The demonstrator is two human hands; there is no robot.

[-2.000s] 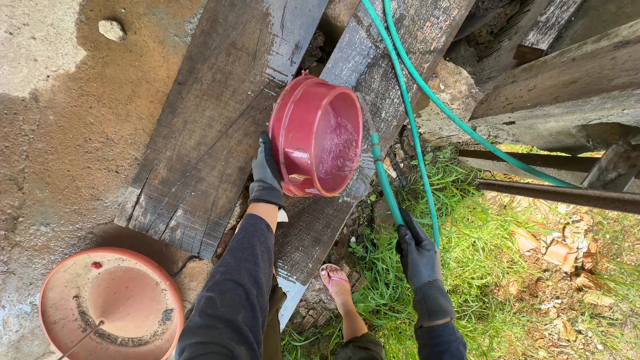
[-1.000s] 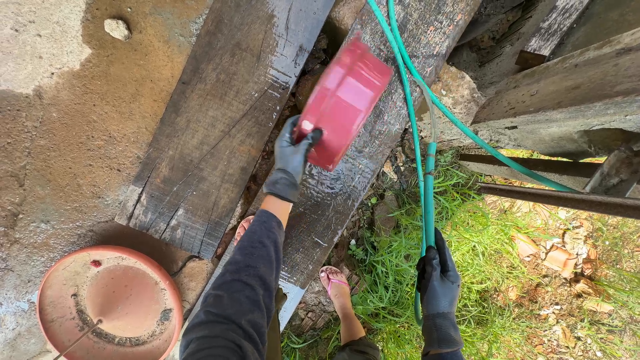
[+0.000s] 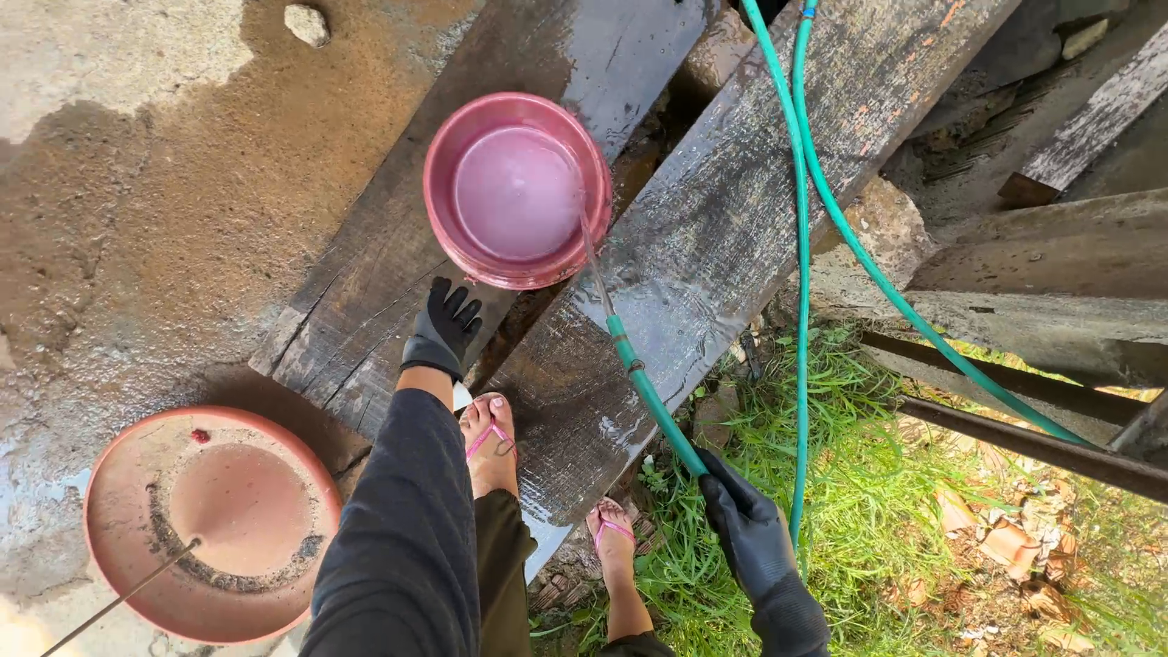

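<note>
A round reddish-pink plastic basin [image 3: 517, 193] rests on wet wooden planks, with cloudy water inside it. Just below its rim, my left hand [image 3: 443, 328] in a dark work glove holds nothing, its fingers spread. My right hand [image 3: 748, 520], gloved too, grips a green garden hose [image 3: 659, 409]. Water streams from the hose's end onto the right side of the basin.
A round terracotta-coloured dish [image 3: 233, 511] with dirt and a thin rod lies at lower left on wet concrete. A stone [image 3: 307, 25] is at upper left. Grass [image 3: 849, 484], broken tiles [image 3: 1011, 547] and a metal bar [image 3: 1031, 443] lie to the right. My feet wear pink flip-flops.
The basin, tilted in my left hand a second ago, now stands upright on the planks, let go. My right hand has moved the hose end left, toward the basin.
</note>
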